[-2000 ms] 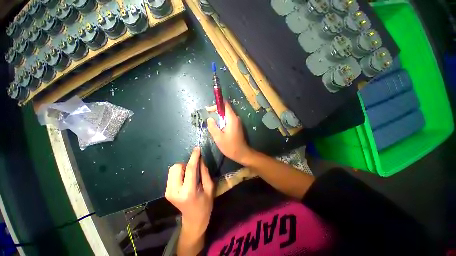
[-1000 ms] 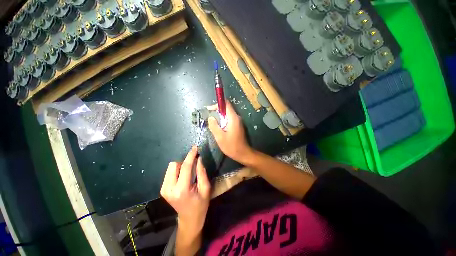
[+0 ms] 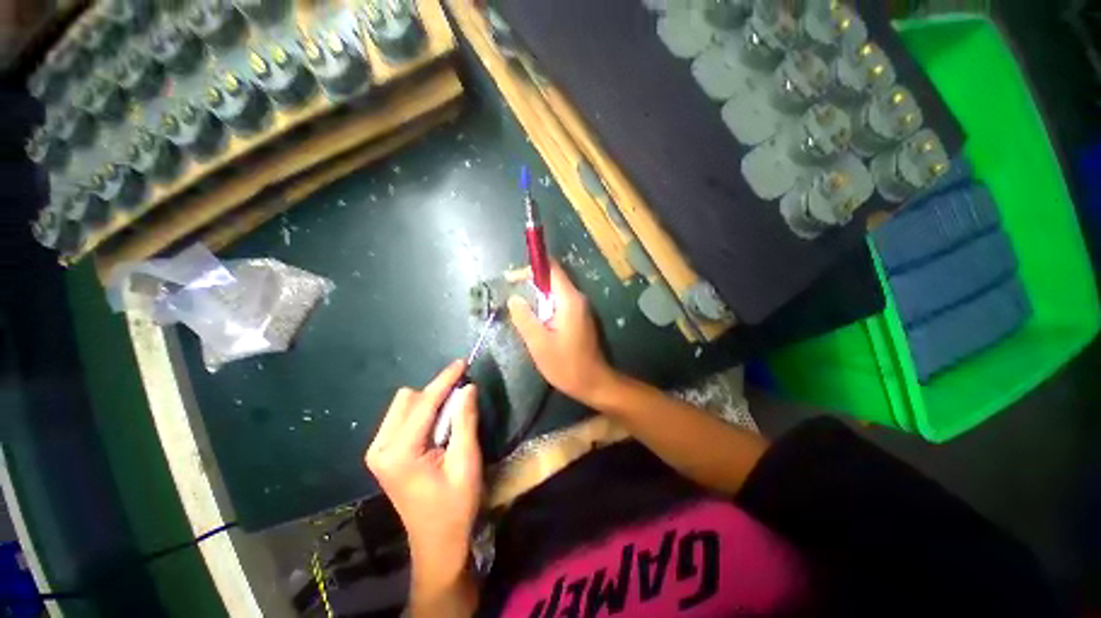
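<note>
My left hand (image 3: 425, 449) holds a white-handled screwdriver (image 3: 448, 414). Its thin shaft points up and right to a small round grey unit (image 3: 485, 298) low over the bench. My right hand (image 3: 560, 336) holds this unit at its right side with thumb and fingers. The same hand also keeps a red-handled tool (image 3: 537, 256) upright, with its blue tip pointing away from me. The unit is partly hidden by my right fingers, and whether the shaft tip touches it is hard to tell.
A clear bag of tiny silvery bits (image 3: 264, 310) lies at left on the dark bench (image 3: 302, 423). Rows of grey units stand on a tan tray (image 3: 272, 124) at upper left and a dark-topped board (image 3: 676, 181) at right. A green crate (image 3: 966, 404) is at far right.
My left hand has moved a little left and down, and its white handle and thin shaft now show more clearly. The whole view has shifted slightly. My right hand keeps its hold.
</note>
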